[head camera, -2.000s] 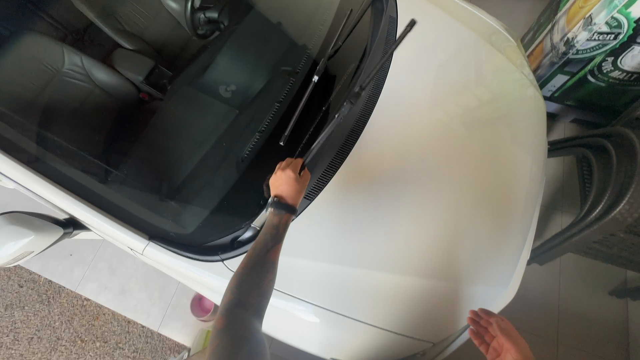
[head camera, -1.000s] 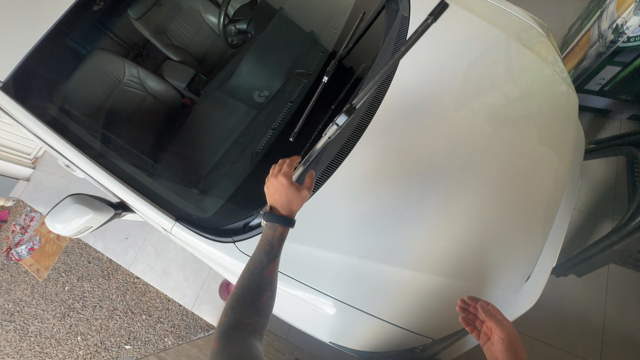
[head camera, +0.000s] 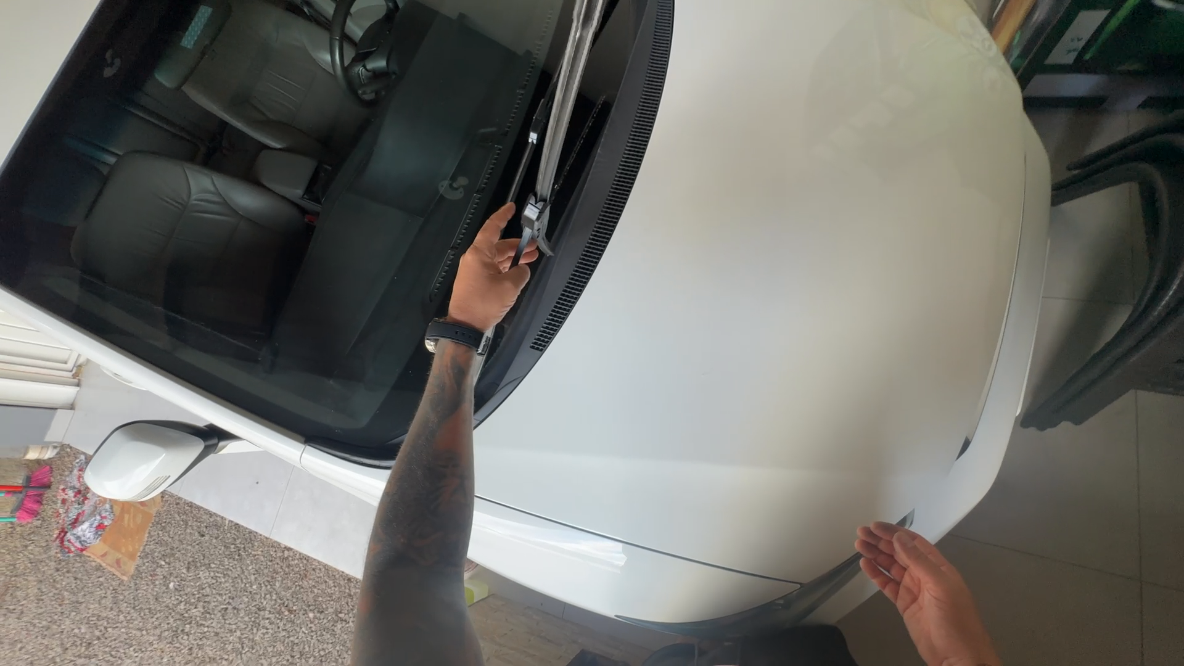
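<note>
My left hand (head camera: 490, 273), with a dark watch on the wrist, is closed around the lower end of a wiper blade (head camera: 521, 248) near the base of the windshield (head camera: 370, 277). The raised wiper arm (head camera: 564, 102), silvery where light strikes it, meets the blade at a clip just above my fingers. Another wiper (head camera: 534, 139) lies just beyond, against the glass. Over the front corner of the white hood (head camera: 786, 277), near the headlight (head camera: 740, 615), my right hand (head camera: 925, 587) is held with its palm up and fingers slightly curled, holding nothing.
A black vented cowl (head camera: 601, 213) runs between glass and hood. The side mirror (head camera: 148, 458) sticks out at the lower left. Stacked dark chairs (head camera: 1138, 268) stand at the right, close to the car's front. A pink broom (head camera: 32, 493) and a rag (head camera: 83, 518) lie at the lower left.
The blade's lower end has swung away from the wiper arm, where earlier the two lay in line. My left fingers now curl around that end. My right hand stays near the hood's corner.
</note>
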